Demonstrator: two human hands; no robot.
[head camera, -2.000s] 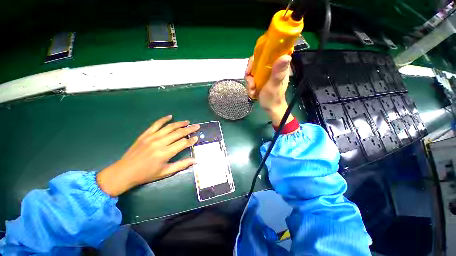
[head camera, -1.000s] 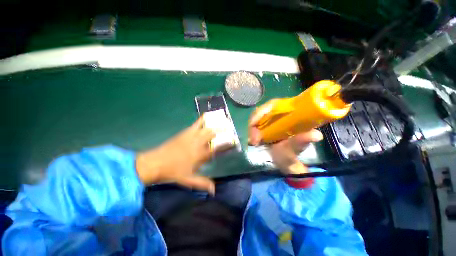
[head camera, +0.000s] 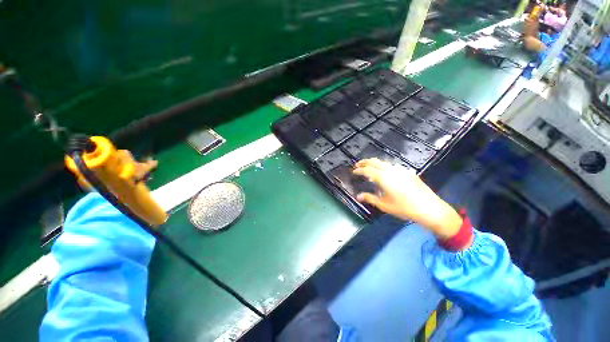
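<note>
My right hand (head camera: 394, 194), with a red wristband, reaches over the near left corner of the black compartment tray (head camera: 418, 150). Its thumb and fingers are apart at a black plastic cover (head camera: 346, 180); whether they grip it is unclear. The yellow-orange electric screwdriver (head camera: 120, 180) hangs at the left on its black cord, tilted, in front of my left hand (head camera: 137, 165). My left hand is over the conveyor side, mostly hidden by the screwdriver, so its hold cannot be seen. The round speckled screw dish (head camera: 217, 206) lies on the green bench.
Phones lie spaced on the green conveyor (head camera: 206, 140) beyond the white strip (head camera: 227, 160). The screwdriver cord crosses the bench to its front edge. A pale post (head camera: 409, 37) stands behind the tray. Another worker's arm (head camera: 533, 30) and grey equipment (head camera: 552, 130) are at the upper right.
The view has turned right. My right hand has let go of the screwdriver and moved to the tray. My left hand has gone from the phone body on the bench to the conveyor side.
</note>
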